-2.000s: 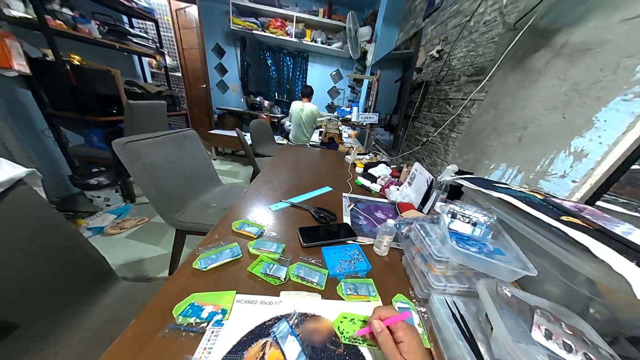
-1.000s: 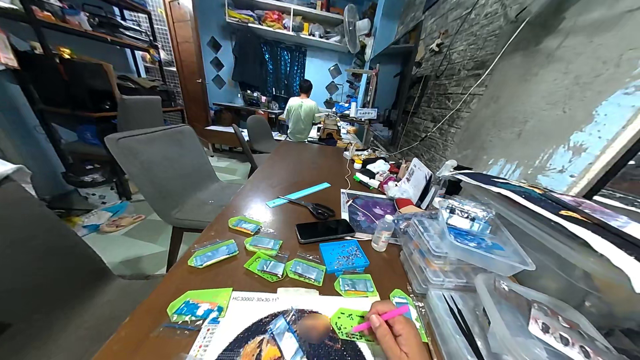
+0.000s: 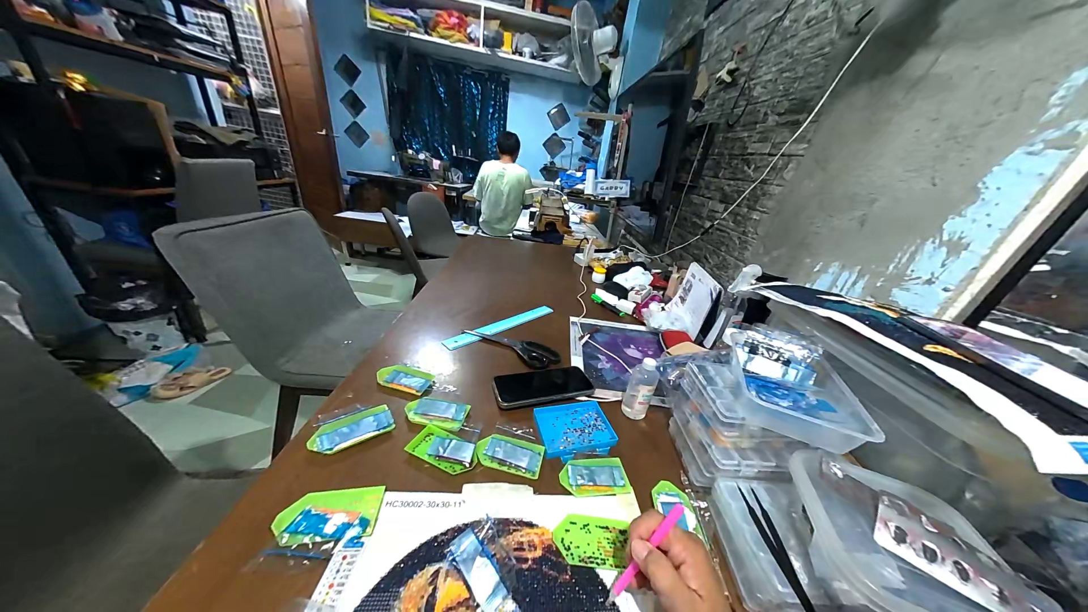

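Note:
My right hand (image 3: 676,561) grips a pink applicator pen (image 3: 648,552), its tip down at the right edge of a diamond painting canvas (image 3: 442,508). Beside the fingers lies a green tray (image 3: 592,541) with dark drills scattered in it, on the canvas. A clear packet (image 3: 480,569) rests over the picture. Several green trays holding small bags, among them one green tray (image 3: 512,456) in the middle, lie beyond the canvas. Near them is a blue tray (image 3: 575,427) with small drills. My left hand is not in view.
Behind the trays are a phone (image 3: 542,387), black-handled scissors (image 3: 534,352), a blue ruler (image 3: 497,328) and a small bottle (image 3: 640,389). Stacked plastic boxes (image 3: 722,408) and black tweezers (image 3: 778,544) stand close on the right. A grey chair (image 3: 255,289) is at left; a person (image 3: 503,187) sits far off.
The pink pen has gone from lying slanted over the green tray to pointing steeply down at the canvas below it. My right hand has turned with it.

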